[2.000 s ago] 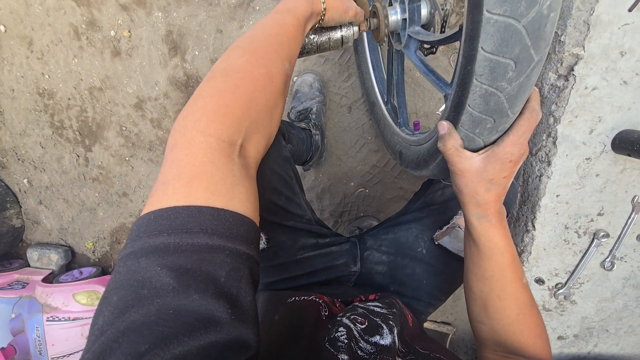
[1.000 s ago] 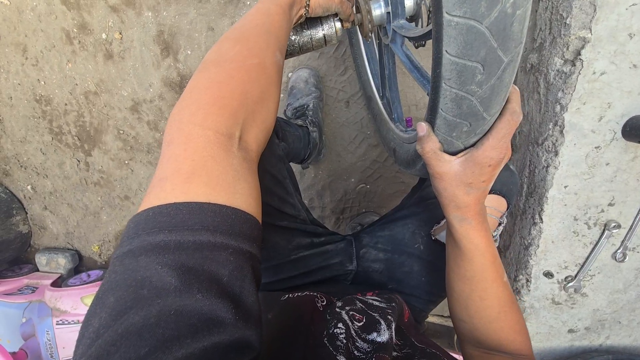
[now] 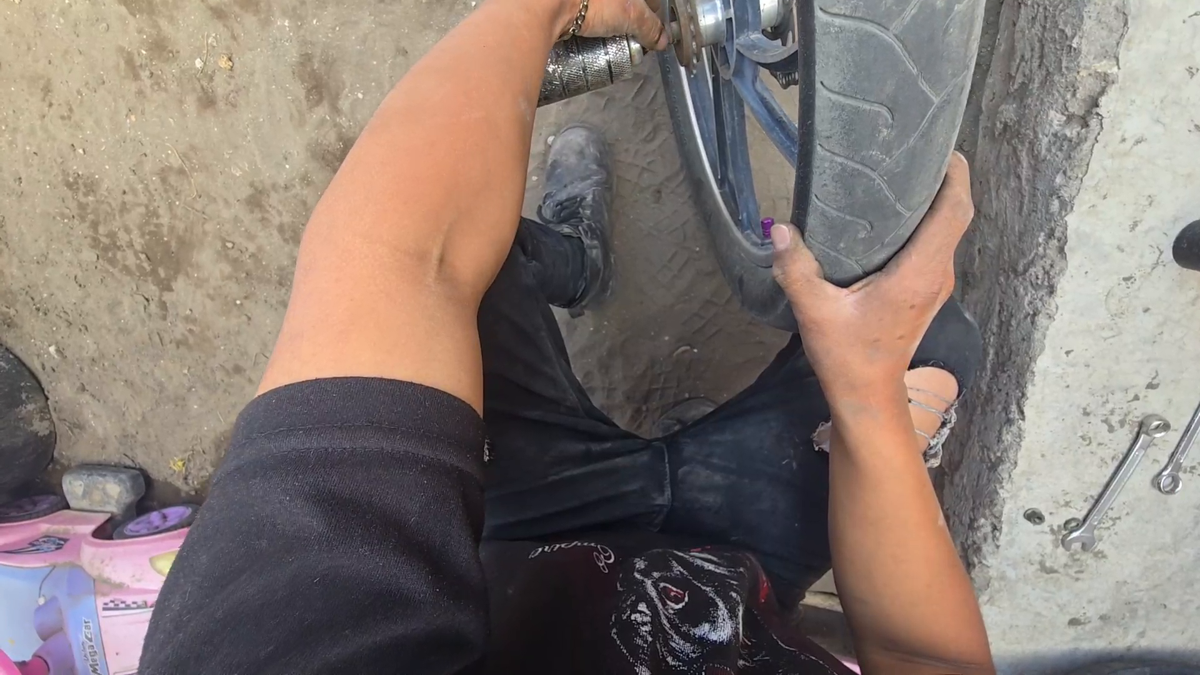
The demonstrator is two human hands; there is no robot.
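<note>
A motorcycle wheel with a black rubber tire (image 3: 891, 122) and blue-grey spokes (image 3: 764, 112) stands upright at the top of the head view. My right hand (image 3: 872, 281) grips the lower part of the tire, its thumb on the near sidewall beside a purple valve cap (image 3: 767, 228). At the top, my left hand (image 3: 623, 17), with a bracelet at the wrist, has its fingertips at the rusty round part beside the wheel hub (image 3: 689, 33). Just below that hand is a knurled metal cylinder (image 3: 591, 67). The left hand's fingers are partly cut off by the frame, so its grip is unclear.
A concrete ledge (image 3: 1097, 347) runs along the right, bearing a combination wrench (image 3: 1116, 483), part of another wrench (image 3: 1172, 473), a small nut (image 3: 1033, 516) and a black cylindrical end (image 3: 1188, 246). A pink toy car (image 3: 131, 562) and a stone (image 3: 103, 487) lie at lower left.
The tire and my right hand have shifted left, farther from the concrete ledge's edge. My right thumb is closer to the purple valve cap than two seconds ago.
</note>
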